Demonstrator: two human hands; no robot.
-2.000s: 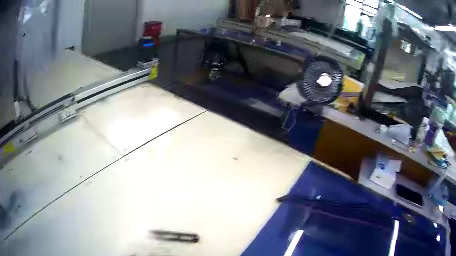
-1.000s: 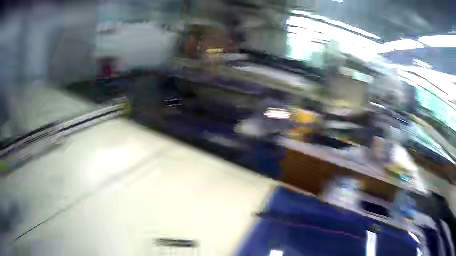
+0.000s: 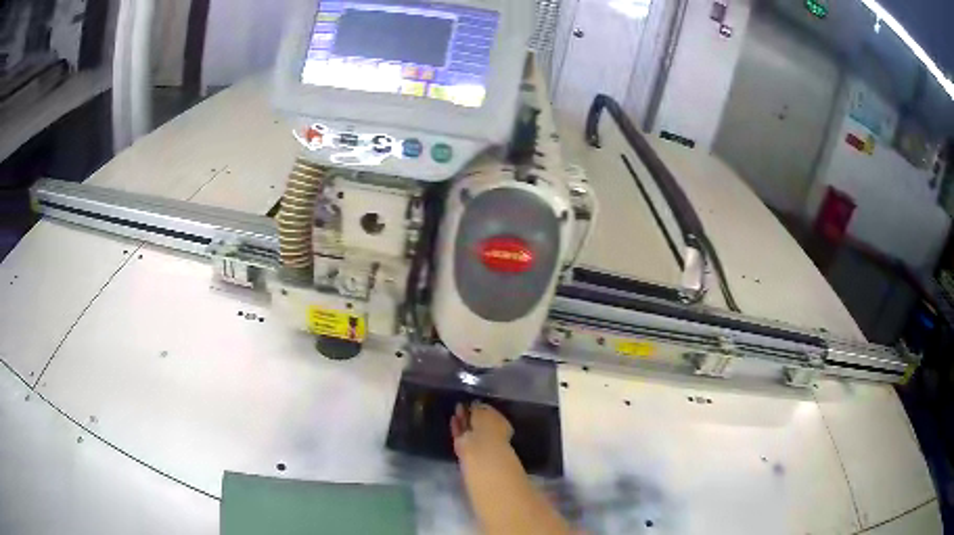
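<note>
The sewing head (image 3: 497, 261), cream with a grey oval cover and red badge, stands over the black rectangular opening (image 3: 424, 418) in the white table. My bare right hand (image 3: 481, 426) reaches from the lower right into this opening, below the needle area. Its fingers are bent and partly hidden inside, so I cannot tell whether they hold anything. The dull-green hook cover plate (image 3: 319, 506) lies flat on the table to the left of the opening, cut off by the bottom edge. My left hand is not in view.
The lit control panel (image 3: 398, 47) hangs left of the head. The silver beam (image 3: 669, 336) crosses the table behind the opening on both sides. A black cable chain (image 3: 654, 167) bends down behind it. A ribbed hose (image 3: 300, 214) hangs under the panel. A red bin (image 3: 835, 213) stands far right.
The view has swung from the table's corner with the blue sheet and black fan to the sewing head. My right hand now shows in the opening; no hand was clearly visible before.
</note>
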